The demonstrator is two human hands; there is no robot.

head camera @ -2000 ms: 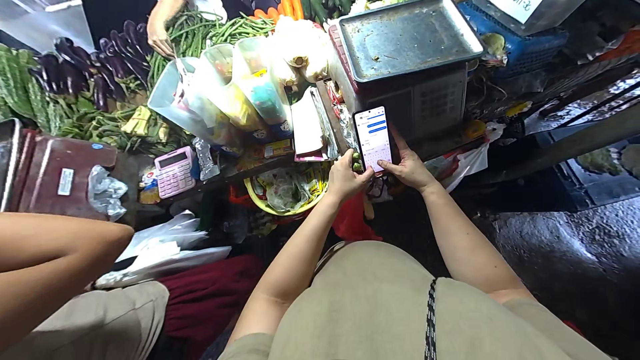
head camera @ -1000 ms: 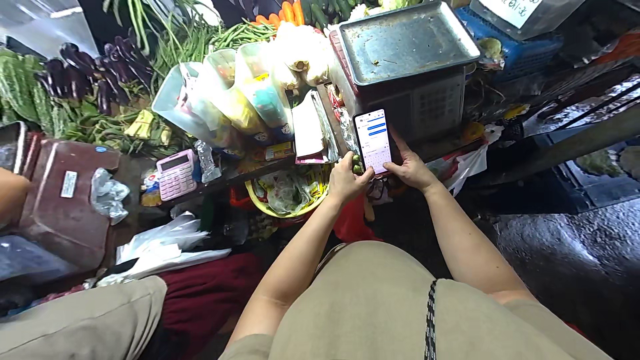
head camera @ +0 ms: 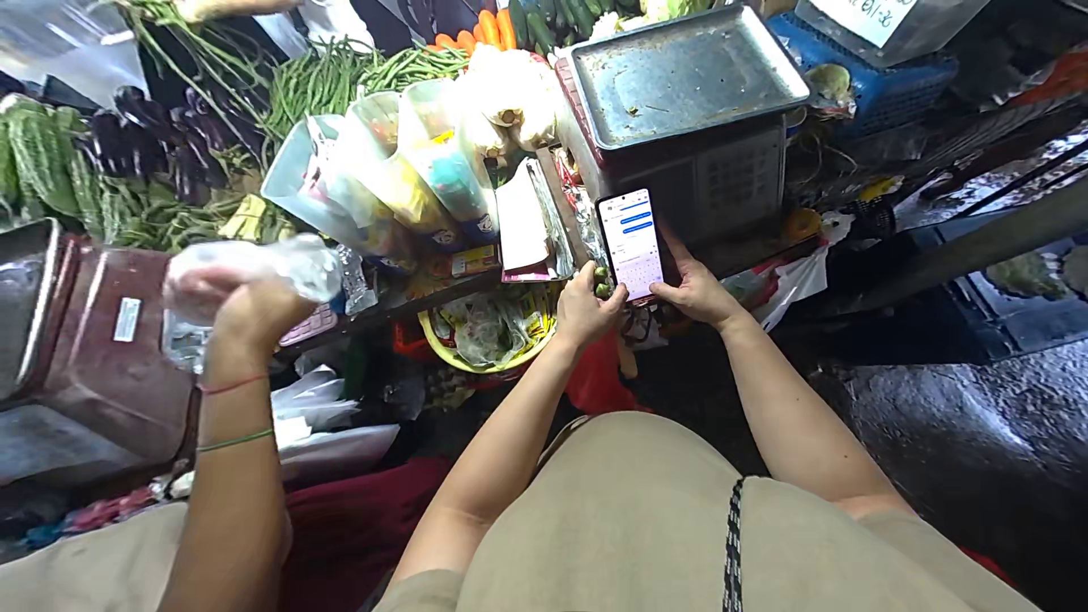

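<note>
My left hand (head camera: 586,306) and my right hand (head camera: 693,289) together hold a smartphone (head camera: 631,242) upright, one at each side of its lower end, thumbs at the lit screen. The screen shows a chat with a keyboard. Small green vegetables (head camera: 602,282) show beside my left fingers. Just behind the phone stands a weighing scale with a metal tray (head camera: 693,72) on top. Left of the phone lies a notebook (head camera: 523,223). My other fingers are partly hidden behind the phone.
At the left, a co-worker's hand (head camera: 259,310) holds a clear plastic bag (head camera: 255,268) by a second scale (head camera: 115,340). Plastic bins (head camera: 310,183), eggplants (head camera: 127,136) and green beans (head camera: 323,89) cover the stall. Below its edge hangs a yellow basket (head camera: 489,370). A blue crate (head camera: 888,93) stands right.
The co-worker's arm at the left has come forward over the stall, with a plastic bag in the hand, and now covers part of the pink calculator. My hands and the phone have stayed in place.
</note>
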